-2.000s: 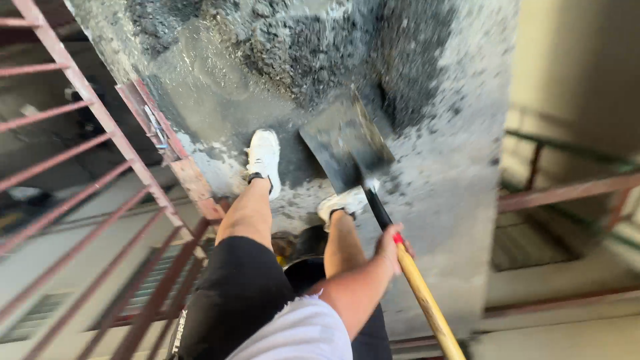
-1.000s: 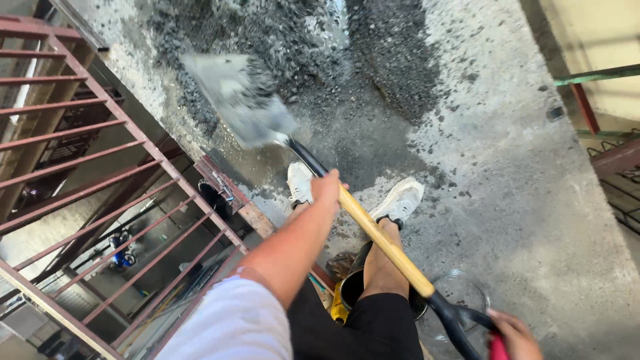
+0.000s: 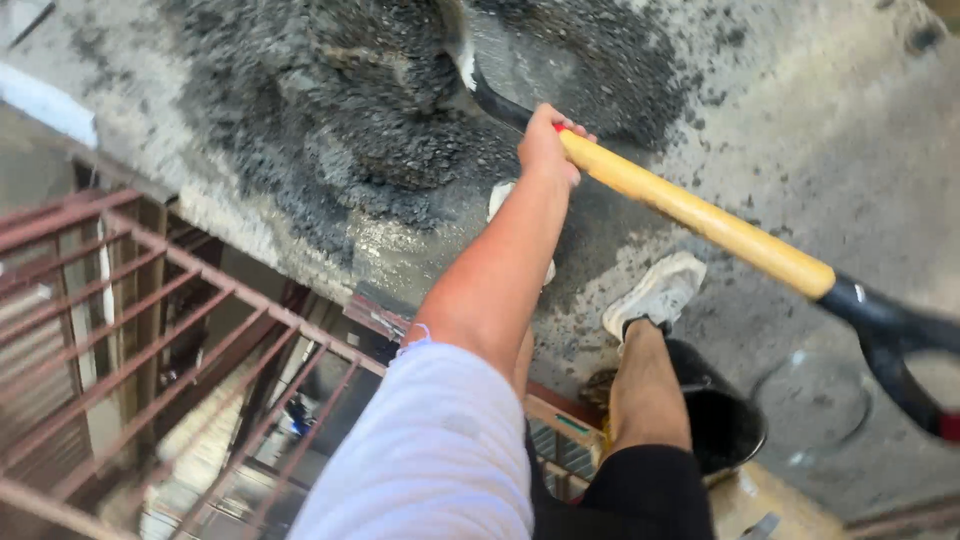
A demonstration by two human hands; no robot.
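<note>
My left hand [image 3: 551, 146] is closed around a square shovel where its yellow shaft [image 3: 697, 217] meets the black neck, at upper centre. Beyond the hand, the shovel's metal blade [image 3: 466, 64] slants into a heap of wet grey concrete mix [image 3: 390, 127]; most of the blade is hidden or cut off by the top edge. The black D-handle [image 3: 889, 337] with a red grip reaches the right edge of the view. My right hand is out of view.
A rusty red metal railing [image 3: 247, 300] runs along the slab's edge at lower left, with a drop beyond it. A black bucket [image 3: 724, 420] stands behind my right shoe [image 3: 656, 292]. A wire-like ring [image 3: 814, 401] lies on the concrete floor [image 3: 840, 142] beside it.
The blade, in plain sight above the floor a second ago, is now in the heap. My right hand, on the D-handle then, has left the view. My left hand still holds the shaft.
</note>
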